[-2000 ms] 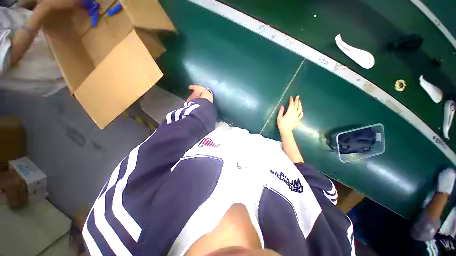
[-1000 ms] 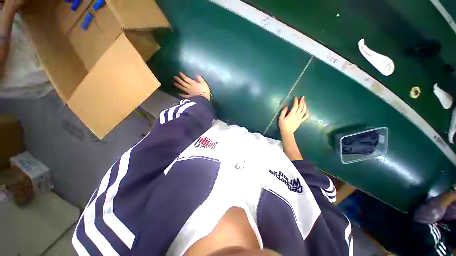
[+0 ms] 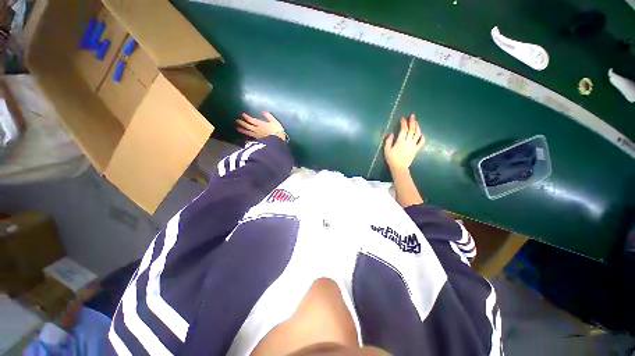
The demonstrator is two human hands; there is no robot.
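Note:
My left hand (image 3: 260, 126) lies on the green ledge (image 3: 334, 97) with its fingers apart and holds nothing. My right hand (image 3: 405, 144) rests flat on the ledge right of a thin pale seam line, fingers a little apart, also empty. A clear plastic tub (image 3: 514, 167) with dark contents stands on the ledge to the right of my right hand, not touched. A white long curved housing shell (image 3: 519, 49) lies on the green belt beyond the pale rail.
An open brown cardboard carton (image 3: 160, 139) with several blue pieces (image 3: 120, 70) is at the left. The pale rail (image 3: 445, 57) edges the belt. A small gold-yellow ring (image 3: 585, 86) and another white piece (image 3: 622, 85) lie on the belt. Someone's blue clothing (image 3: 76, 332) shows at lower left.
The view has shifted and turned. My left hand has opened out, its fingers now spread on the ledge. The other person's arms at the upper left and lower right are out of view.

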